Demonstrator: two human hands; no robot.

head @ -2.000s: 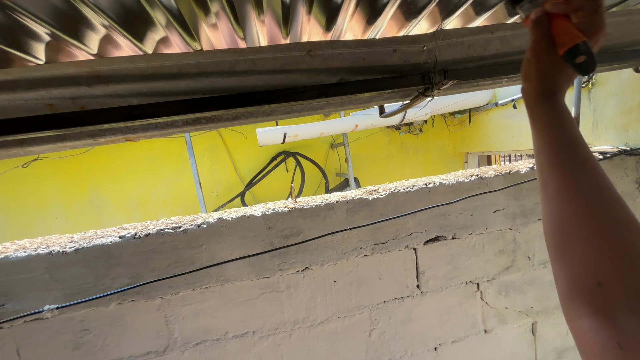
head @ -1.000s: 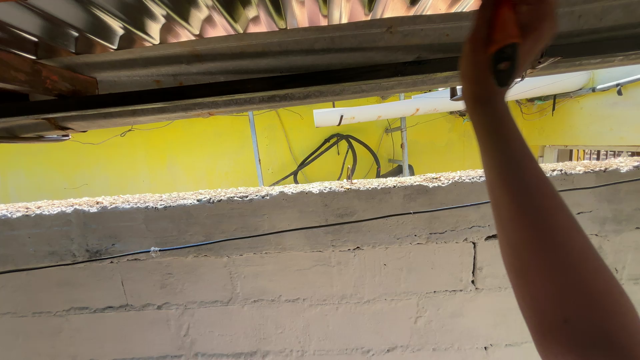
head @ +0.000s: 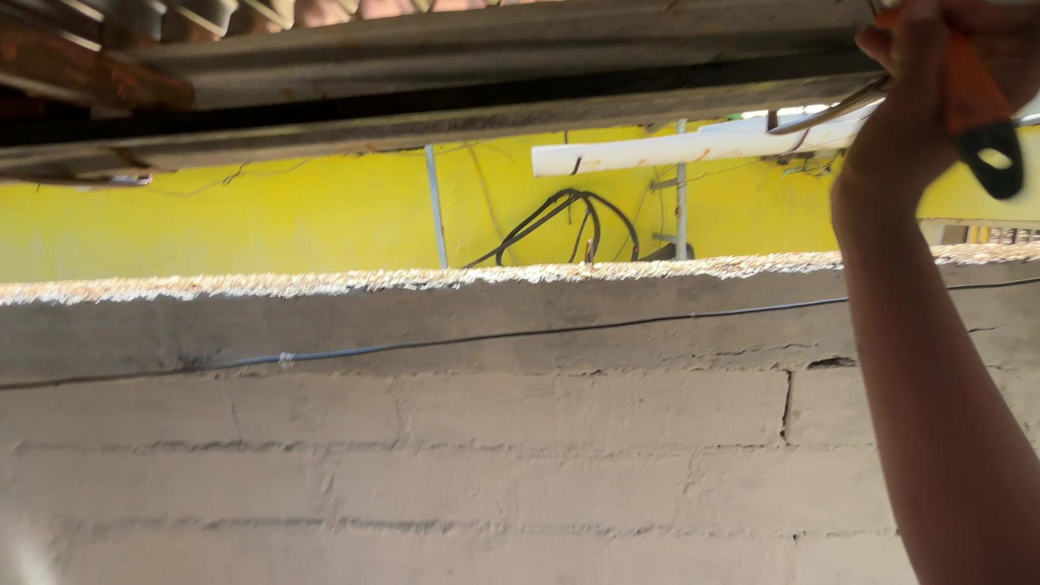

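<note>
My right hand [head: 910,106], raised at the upper right, is closed around an orange handle [head: 975,89] with a black end that has a hole in it. The working end of this tool is hidden past the top edge, so its kind cannot be told. The hand is beside the long weathered beam [head: 504,49] under the corrugated roof sheets [head: 211,16]; whether the tool touches it cannot be seen. Close to the wrist, a thin curved strip or cable [head: 829,114] hangs below the beam. My left hand is out of view.
A block wall [head: 487,414] with a rough top edge crosses the view, a thin dark cable [head: 487,335] running along it. Behind are a yellow wall [head: 341,211], a white pipe [head: 634,154], looped black hose [head: 597,215] and metal posts [head: 436,207]. A reddish-brown timber [head: 89,69] meets the beam at upper left.
My right hand, still holding the orange-handled tool, appeared further left against the pipe one second ago and is now further right along the beam. The view has shifted somewhat.
</note>
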